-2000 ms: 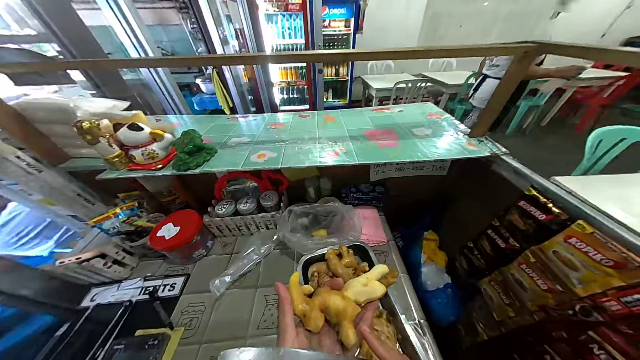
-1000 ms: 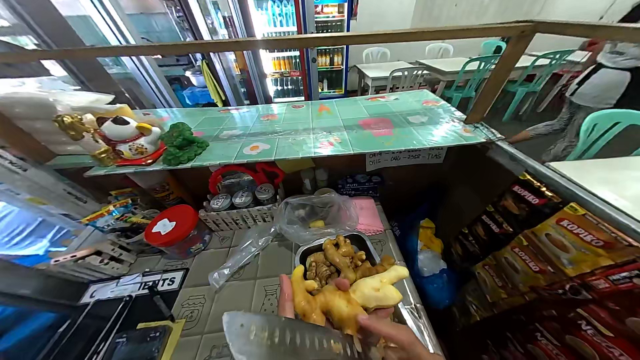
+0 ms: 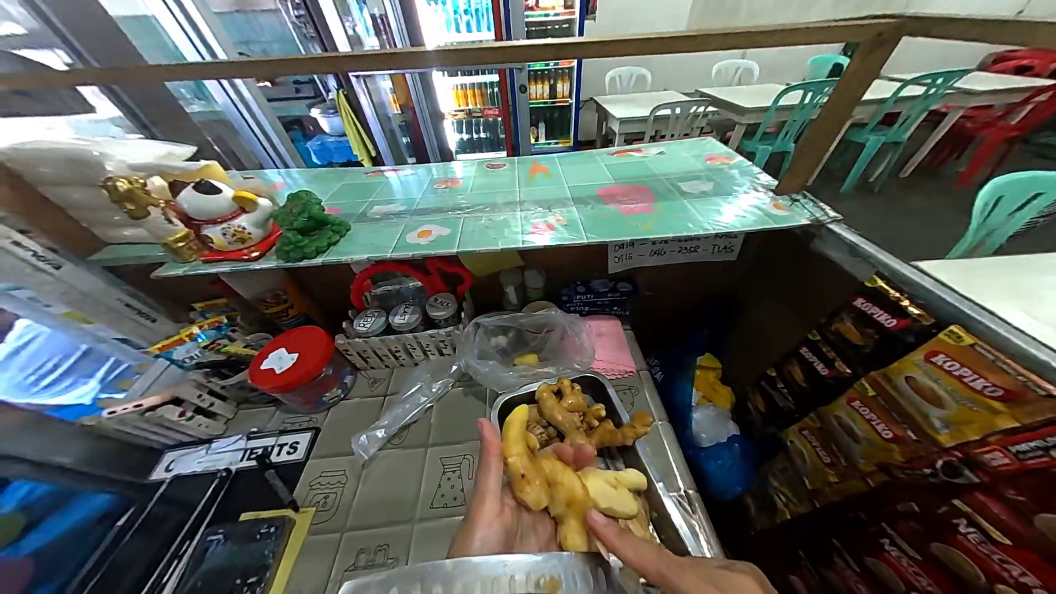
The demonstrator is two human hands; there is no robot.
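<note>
My left hand (image 3: 507, 520) holds a large, partly peeled piece of ginger root (image 3: 557, 491) from below, over a metal tray. My right hand (image 3: 668, 561) is at the lower right, a finger touching the root; the rest of its grip is hidden. A wide metal blade (image 3: 487, 575) lies flat across the bottom edge in front of both hands; its handle is out of sight. More unpeeled ginger (image 3: 577, 412) rests in the metal tray (image 3: 501, 404) just behind. A clear plastic bag (image 3: 528, 330) with a small yellow piece inside sits beyond the tray.
Behind are a basket (image 3: 396, 348) of lidded jars, a red-lidded tub (image 3: 290, 363) and a pink cloth (image 3: 609, 346). A green shelf (image 3: 495, 206) crosses beyond, bearing a cat figurine (image 3: 223, 214). Coffee packets (image 3: 949, 379) hang right; a phone (image 3: 235, 553) lies lower left.
The blade was raised further into view beside the ginger one second ago; now it lies lower, at the bottom edge. A person at the upper right has gone out of view.
</note>
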